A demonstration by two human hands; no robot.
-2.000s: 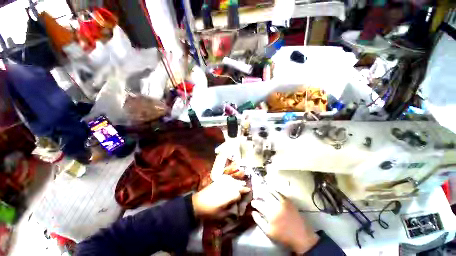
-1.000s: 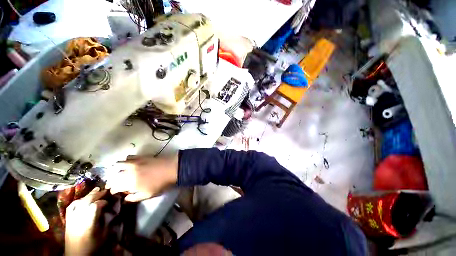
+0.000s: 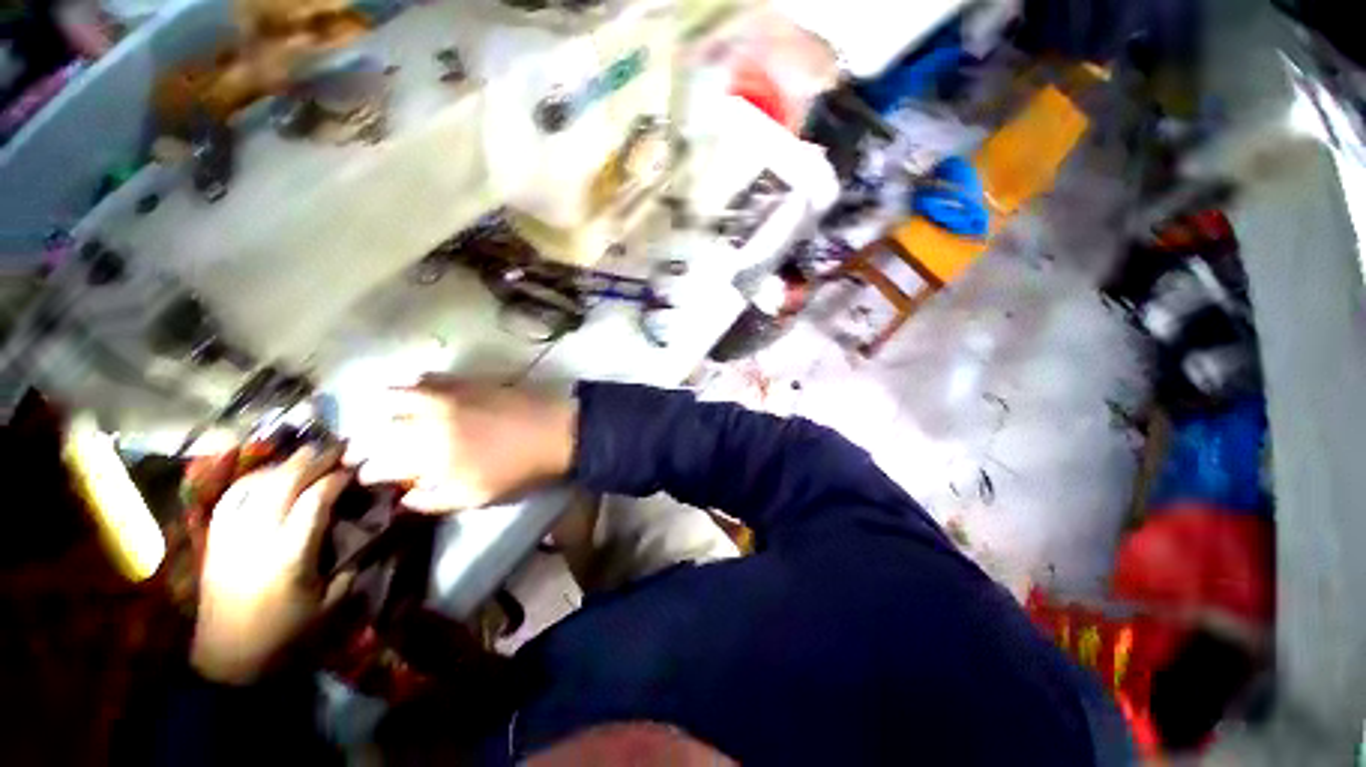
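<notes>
The picture is blurred. Dark red patterned cloth [image 3: 210, 477] lies under the head of the cream-white sewing machine [image 3: 337, 247], at the left. My left hand [image 3: 262, 562] is on the cloth, fingers bent over it close to the presser foot area. My right hand [image 3: 457, 447] reaches in from the right, its fingertips at the cloth's edge beside my left fingers. Glare hides its fingertips, so its grip cannot be told. Darker cloth [image 3: 375, 547] hangs below and between the hands. The needle cannot be made out.
Black-handled shears [image 3: 532, 300] lie right of the needle area. A pale yellow bar [image 3: 117, 502] stands left of it. A small box of metal bits [image 3: 754, 207] is at the table's right end. Beyond are an orange-yellow bench [image 3: 1034, 150] with a blue item and a red bag [image 3: 1101, 644].
The view first swung strongly to the right, then shifted a little more, so the machine sits higher in the picture. Both hands stay at the cloth near the needle area.
</notes>
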